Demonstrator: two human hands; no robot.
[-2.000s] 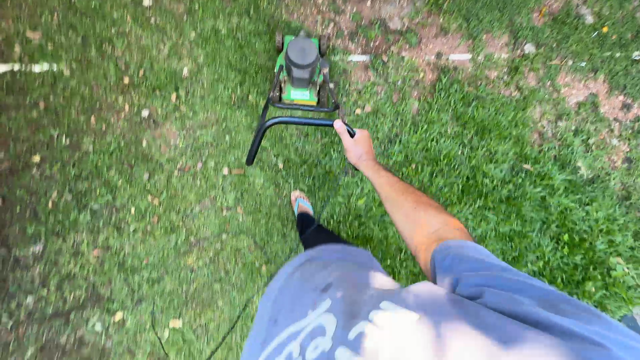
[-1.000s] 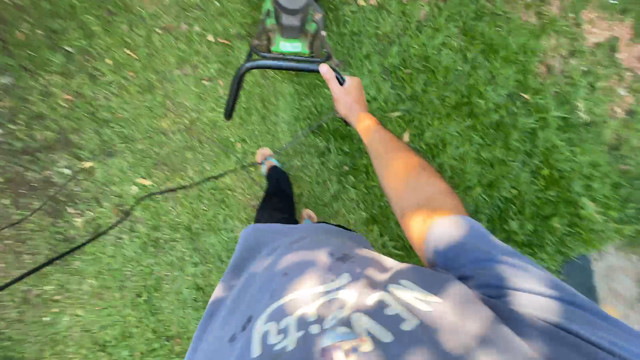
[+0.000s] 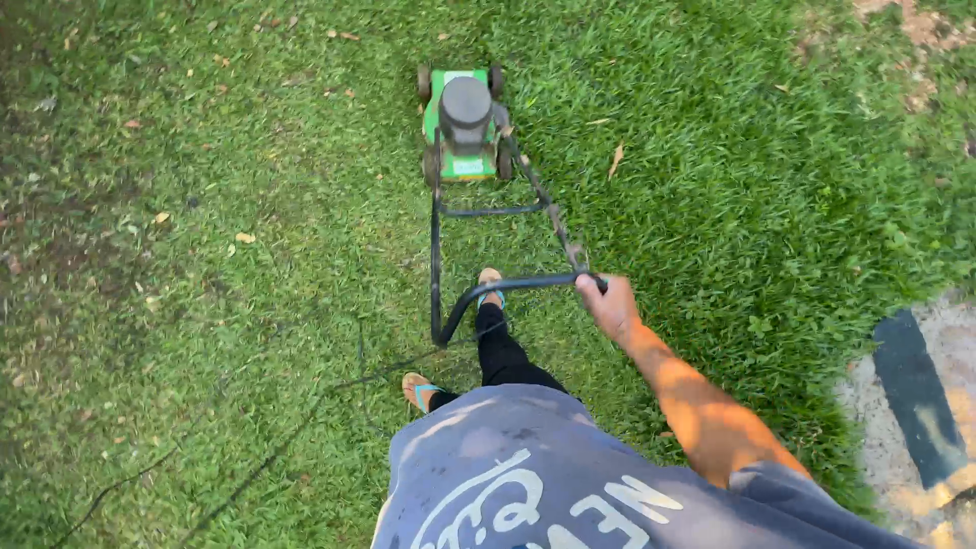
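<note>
A green electric lawn mower (image 3: 463,126) with a grey motor cover stands on the grass, upper middle of the view. Its black tubular handle (image 3: 526,283) reaches back toward my body. My right hand (image 3: 611,304) is closed around the handle's right corner. My left hand is out of view. Below the handle, a dark power cable (image 3: 396,369) runs over the lawn to the lower left, partly hidden near my legs. My feet, in turquoise flip-flops, show under and beside the handle, the forward foot (image 3: 490,287) just behind the handle bar.
Taller, denser grass (image 3: 732,191) grows to the right of the mower, and shorter grass with dry leaves lies to the left. At the lower right is a pale paved patch (image 3: 877,412) with a dark flat strip (image 3: 917,396) on it. Bare soil shows at the upper right.
The mower, partly cut off by the top edge one second ago, is now wholly in view. The paved patch at the right shows more. My right hand has kept its hold on the handle.
</note>
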